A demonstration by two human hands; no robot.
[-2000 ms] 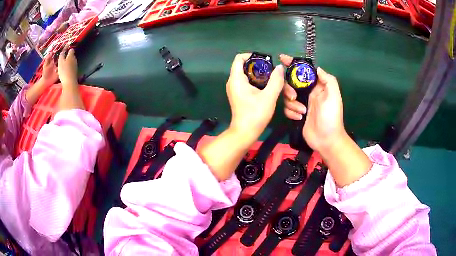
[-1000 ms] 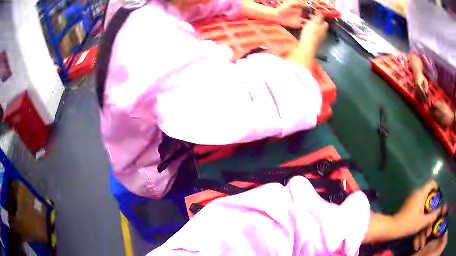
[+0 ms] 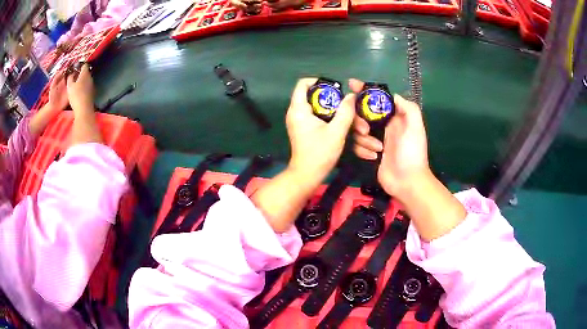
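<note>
My left hand [image 3: 315, 135] holds a smartwatch [image 3: 325, 100] with its lit blue and yellow dial facing up. My right hand [image 3: 399, 138] holds a second smartwatch [image 3: 376, 105], also lit, close beside the first. The strap of the right watch hangs down below its head; the left watch's strap is mostly hidden by the hand. Both hands are above the far side of a red tray [image 3: 182, 175]. In the tray lie several black watches with their backs up, such as one smartwatch [image 3: 308, 273]. My sleeves cover part of the tray.
A loose smartwatch [image 3: 235, 87] lies on the green surface [image 3: 283, 54] beyond the tray. Stacked red trays [image 3: 138, 144] and a neighbouring worker's arms [image 3: 80, 103] are at left. Line trays [image 3: 212, 20] run along the far side. A grey metal post [image 3: 540, 96] stands at right.
The view swung left to the neighbouring worker and is back on the tray. My hands still hold both watches. The left watch's dial now faces the camera more fully and shows brighter yellow than two seconds ago.
</note>
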